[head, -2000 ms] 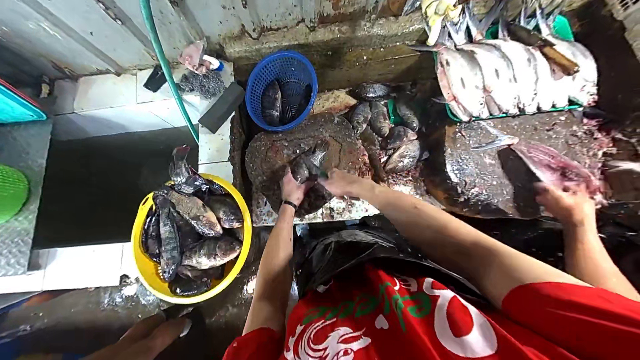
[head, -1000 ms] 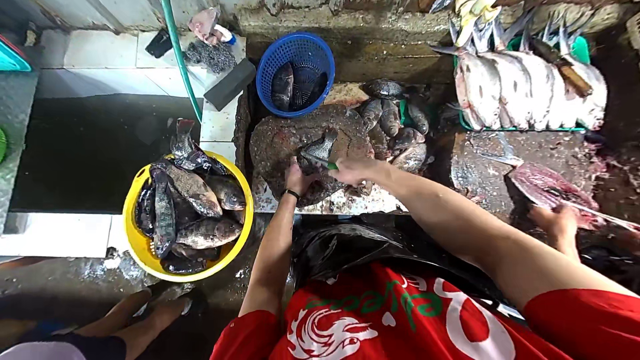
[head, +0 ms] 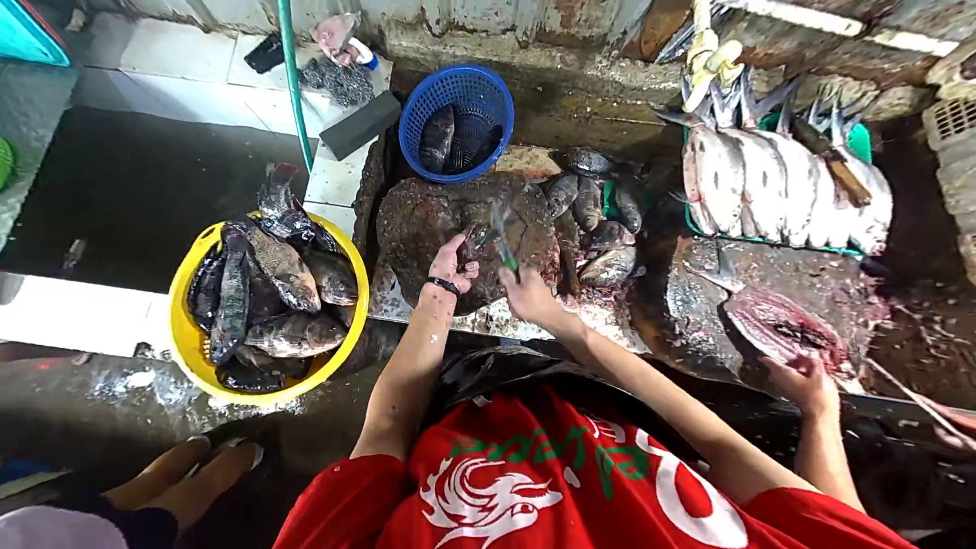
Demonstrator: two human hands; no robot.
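Note:
My right hand [head: 530,299] grips the green handle of a knife [head: 505,248], whose blade is blurred over a round chopping block [head: 412,229]. My left hand [head: 453,267] lies on the block's near part, fingers spread, at the edge of small dark scraps; whether it holds anything cannot be told. Just behind the block stands a blue plastic basket [head: 456,70] with dark fish in it. Several whole fish [head: 608,264] lie to the right of the block. On the left, a yellow plastic basin [head: 179,320] is heaped with dark whole fish [head: 278,267].
At the right, a co-worker's hand [head: 804,381] touches a split fish [head: 781,324] on another board. Behind it, silvery fish [head: 762,183] fill a green tray, with a wooden-handled knife [head: 842,171] on top. A green hose [head: 292,84] hangs left; a person's feet [head: 202,461] are lower left.
The fish that my hands were on is no longer visible on the block. My left hand has opened out, and the knife is now at the block's right side.

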